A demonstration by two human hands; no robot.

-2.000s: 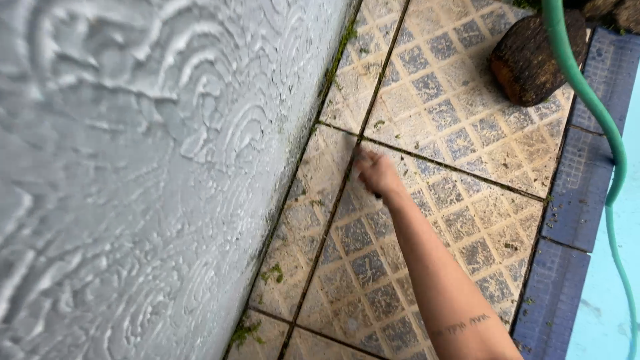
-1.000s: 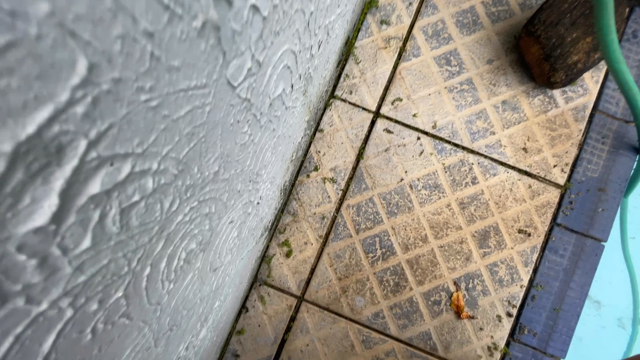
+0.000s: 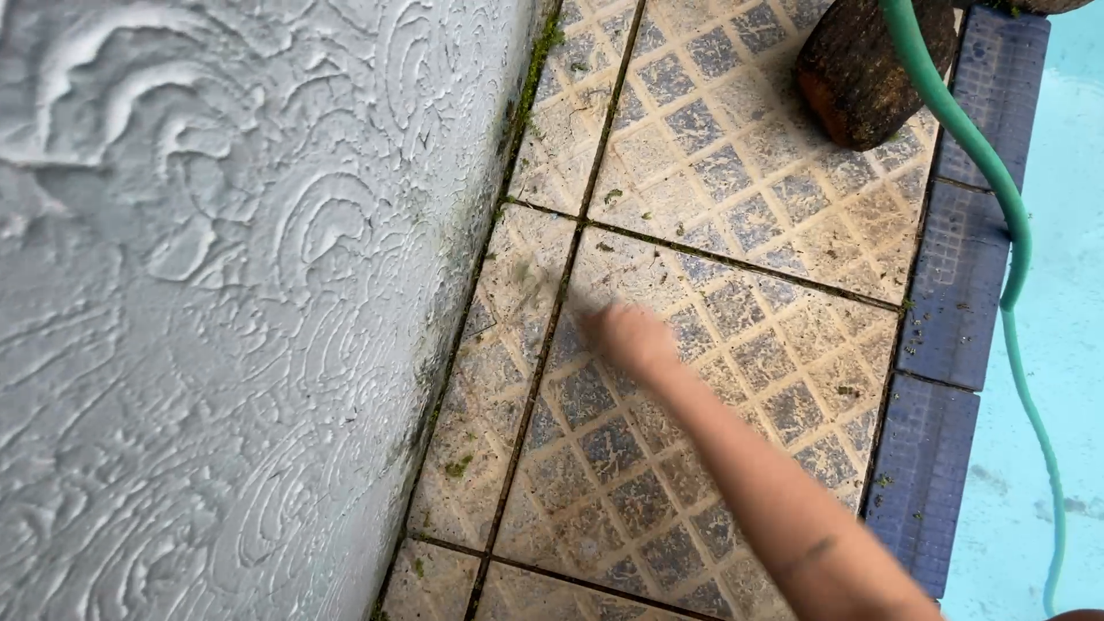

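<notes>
My right hand, at the end of a forearm that comes in from the lower right, is over the patterned floor tiles, just right of a dark grout joint. The hand is blurred by motion. Something thin and dark shows faintly at its fingertips, too blurred to name, and whether the fingers hold it cannot be told. Bits of green moss lie on the narrow tiles at the left. My left hand is out of view.
A grey textured wall rises on the left, with moss along its foot. A dark wood log sits at the upper right. A green hose runs over the blue pool edging beside light blue water.
My right hand, out of view one second ago, is back over the tiles near the grout joint. A brown leaf seen on the tiles one second ago no longer shows.
</notes>
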